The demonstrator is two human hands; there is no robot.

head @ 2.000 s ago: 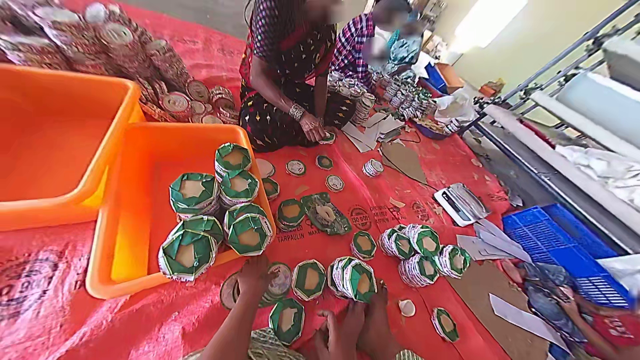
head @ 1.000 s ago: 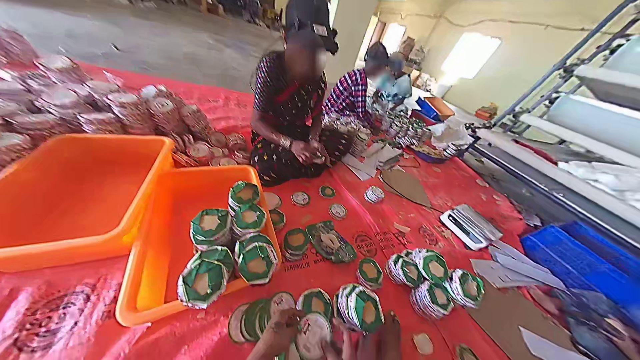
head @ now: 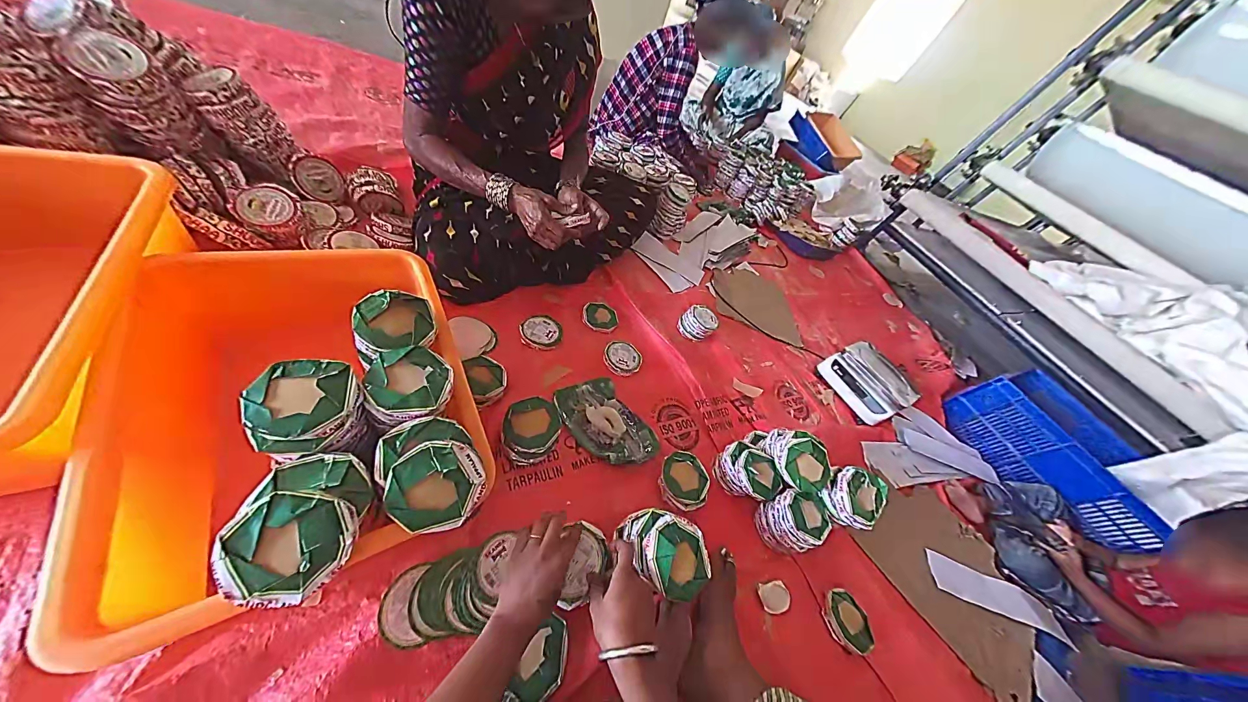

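My left hand (head: 538,565) is at the left edge of a pale printed round disc (head: 586,565), over the end of an overlapping row of green-edged discs (head: 444,597). My right hand (head: 626,606), with a bangle on its wrist, meets the same disc's right edge. Just right of it stands a stack of discs with a folded green wrapper (head: 681,560), near my bare feet. Another green-wrapped disc (head: 539,660) lies below my hands, partly behind my forearm. Finger contact is partly hidden.
An orange tub (head: 146,624) at left holds several green-wrapped stacks (head: 297,405); a second orange tub (head: 88,322) adjoins it. More stacks (head: 804,463) stand right on the red tarpaulin, near a scale (head: 863,383) and blue crate (head: 1053,448). People sit ahead and at lower right.
Two seconds ago my hands were apart; now they meet at one printed disc. The co-worker ahead has drawn a hand up from the discs on the tarpaulin to the lap. The view has tilted.
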